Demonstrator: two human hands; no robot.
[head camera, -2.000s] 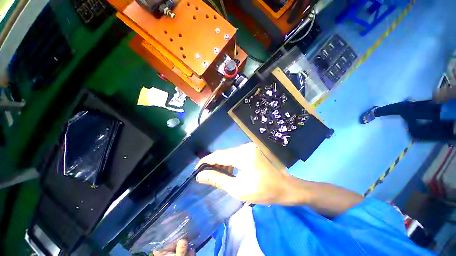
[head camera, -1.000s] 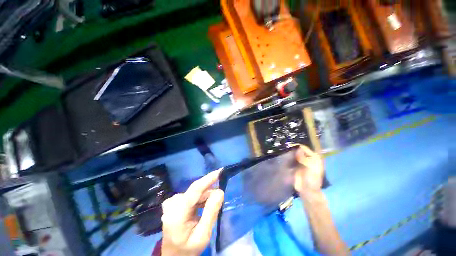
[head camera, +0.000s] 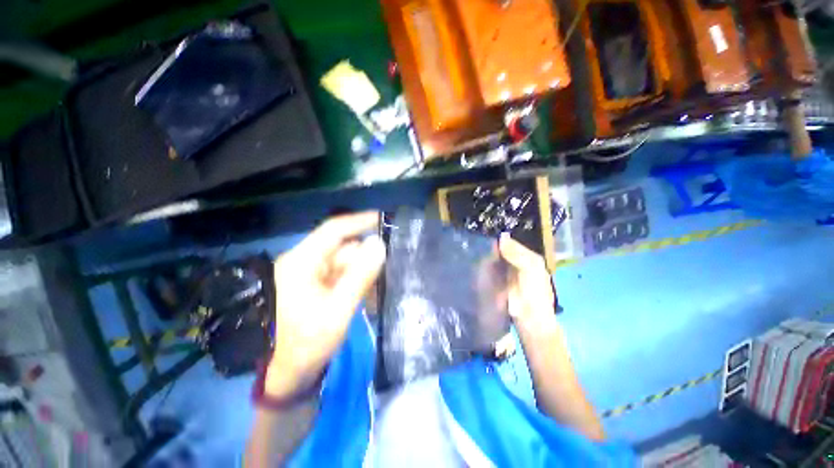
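Observation:
A screen panel (head camera: 439, 302), dark and glossy with wrinkled clear film and glare, is held up in front of my chest. My right hand (head camera: 530, 288) grips its right edge, thumb on top. My left hand (head camera: 325, 297) is at the panel's upper left edge, fingers bent; blur hides whether the fingertips pinch the edge or the film. Another film-covered panel (head camera: 215, 96) lies on the black foam-lined tray (head camera: 110, 151) at the upper left.
Orange press fixtures (head camera: 517, 46) stand along the green bench, with a yellow paper note (head camera: 350, 87) beside them. The clip box (head camera: 547, 224) holds heaped clips beyond the panel. A blue sleeve (head camera: 777, 187) shows at the right. Stacked red-and-white items (head camera: 791, 375) are at the lower right.
The held panel has turned from edge-on to facing me more, and both hands have risen in the view. Since two seconds ago my left hand has come up to the panel's upper left edge.

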